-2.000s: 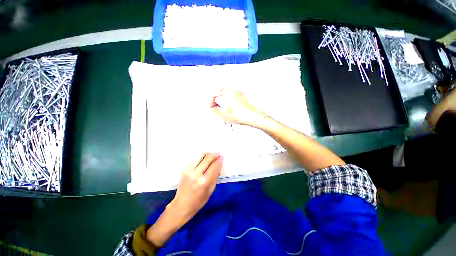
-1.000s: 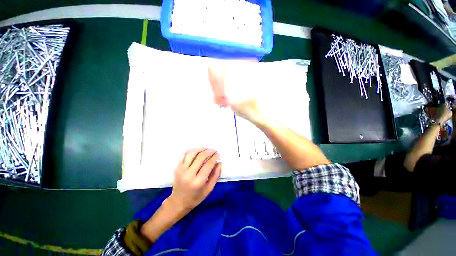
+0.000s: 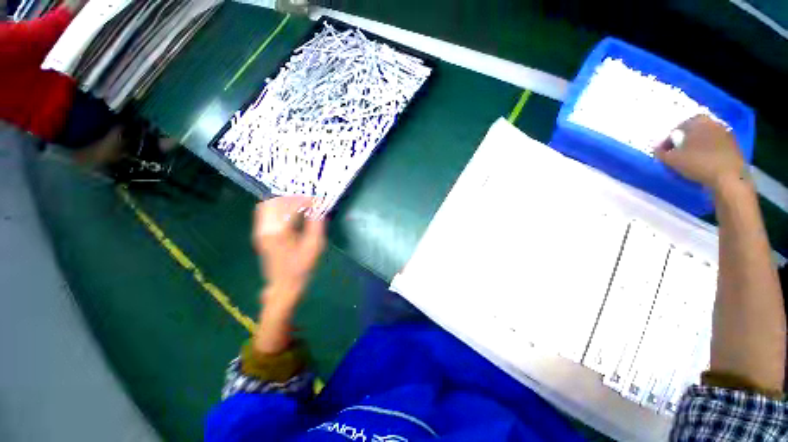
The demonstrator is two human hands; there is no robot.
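Observation:
My left hand [image 3: 289, 240] is at the near edge of the black tray of silver rods [image 3: 333, 112], its fingertips on or just over the rod ends; blur hides whether it grips one. My right hand [image 3: 704, 151] is over the near right part of the blue bin [image 3: 596, 160], fingers closed on a small white part [image 3: 677, 137]. The bin holds a heap of small white parts [image 3: 626, 104]. The white sheet [image 3: 510, 233] lies in front of the bin, with thin dark rods in parallel lines on its right half.
A pile of stacked sheets [image 3: 130, 43] stands at the far left, beside a person's red sleeve [image 3: 34, 73]. A white edge strip [image 3: 467, 56] runs along the far side of the green bench [image 3: 389, 198]. A yellow line [image 3: 186, 263] crosses at the lower left.
The view has swung left. My left hand has gone from the sheet to the rod tray. My right hand has gone from the sheet to the blue bin. The right black tray has left the view.

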